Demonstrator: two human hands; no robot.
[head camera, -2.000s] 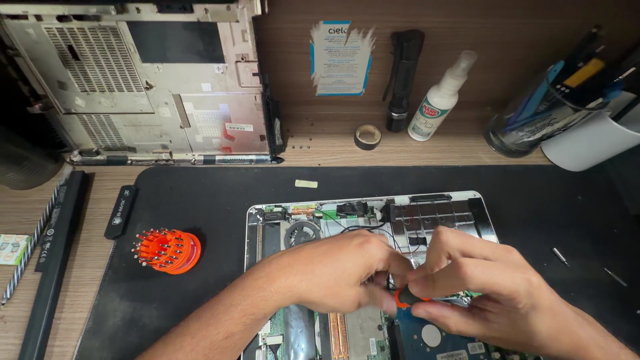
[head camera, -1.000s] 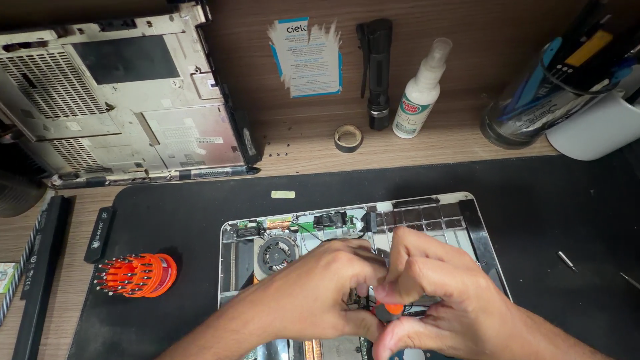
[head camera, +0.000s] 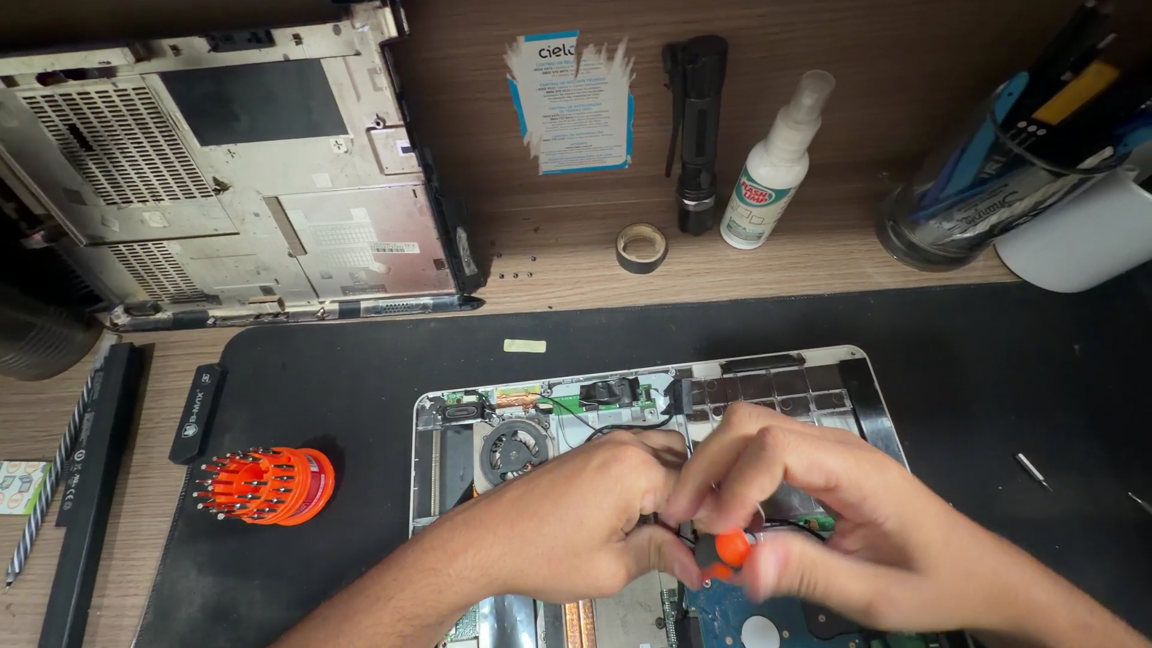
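Note:
Both my hands meet over the opened laptop base (head camera: 621, 621), whose fan (head camera: 514, 452), copper heat pipe and blue hard drive board (head camera: 731, 607) show around them. My left hand (head camera: 598, 517) curls its fingers near the laptop's middle, its thumb pointing at a small black and orange object. At that object's orange end (head camera: 733, 546), which looks like part of a screwdriver handle, are the thumb and fingers of my right hand (head camera: 801, 513). Thin black cables pass beside the fingers. Blur and the fingers hide the object's tip and what exactly my left fingers hold.
An orange bit holder (head camera: 266, 486) with metal bits stands at the left on the black mat (head camera: 378, 360). Behind are the laptop's bottom cover (head camera: 243, 180), a tape roll (head camera: 642, 248), flashlight (head camera: 697, 135), spray bottle (head camera: 768, 171) and pen cup (head camera: 981, 189). A small bit (head camera: 1032, 471) lies right.
Both hands stay together over the laptop, while the right fingers have shifted about the orange-ended object. The view has shifted somewhat.

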